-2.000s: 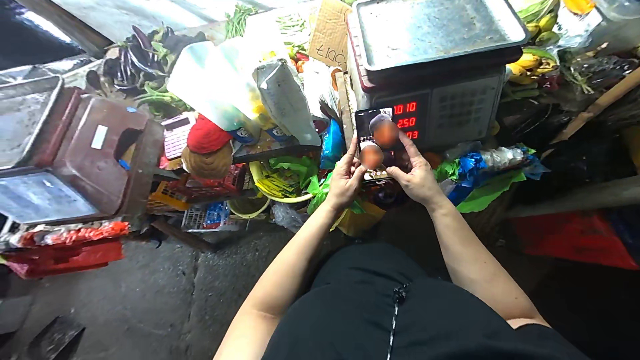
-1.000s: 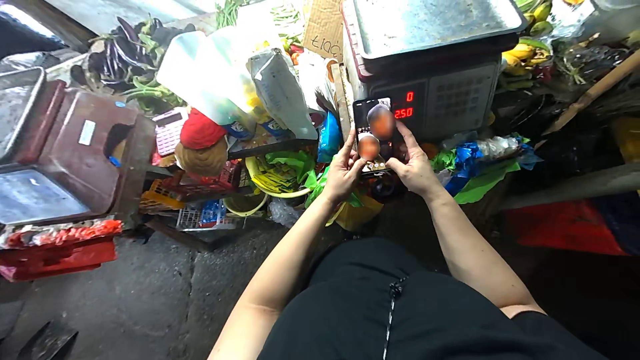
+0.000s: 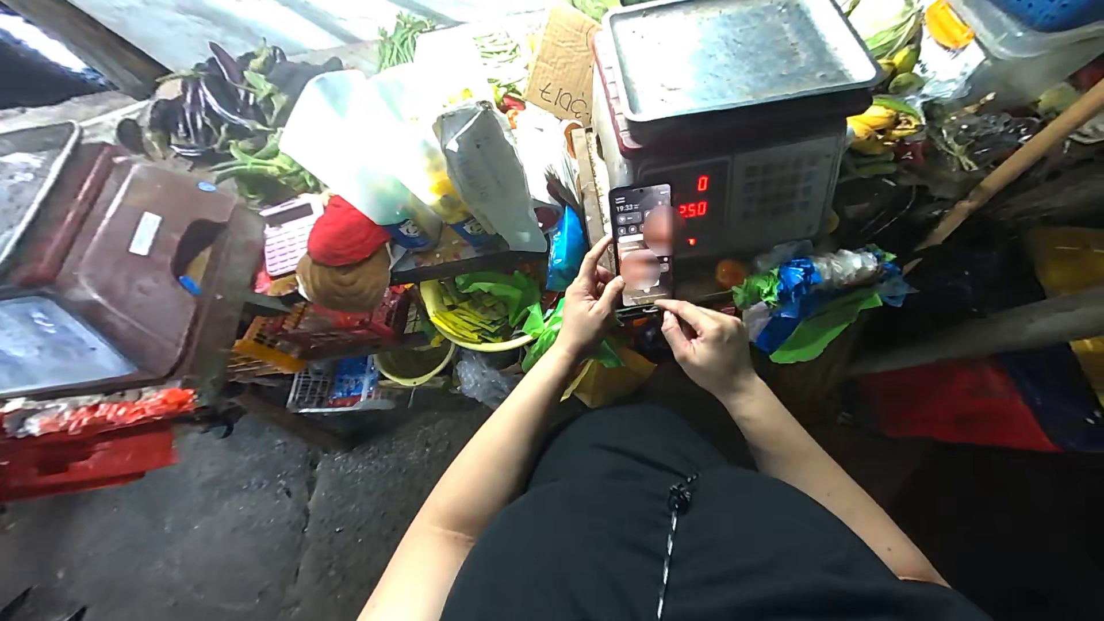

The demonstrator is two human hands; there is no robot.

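A smartphone (image 3: 634,259) with a lit screen is held upright by my left hand (image 3: 591,306), whose fingers are at its lower left edge. My right hand (image 3: 711,345) is at the phone's lower right corner, with the index finger extended to its bottom edge; whether it bears any of the phone's weight I cannot tell. Just behind the phone stands a digital price scale (image 3: 776,185) with red lit digits, partly covered by the phone. A metal weighing tray (image 3: 742,52) tops the scale.
Eggplants (image 3: 211,99), a calculator (image 3: 291,237) and a red cloth item (image 3: 345,233) lie to the left. A second scale (image 3: 129,259) stands far left. Below are a yellow-rimmed basket (image 3: 474,341) and crates. Rolled plastic bags (image 3: 828,276) hang right of my hands; a wooden pole (image 3: 1018,164) slants beyond.
My right hand has moved from the phone's right side down to its lower corner. The phone's screen shows a different layout. The scale's top reading has dropped to zero since the earliest frame.
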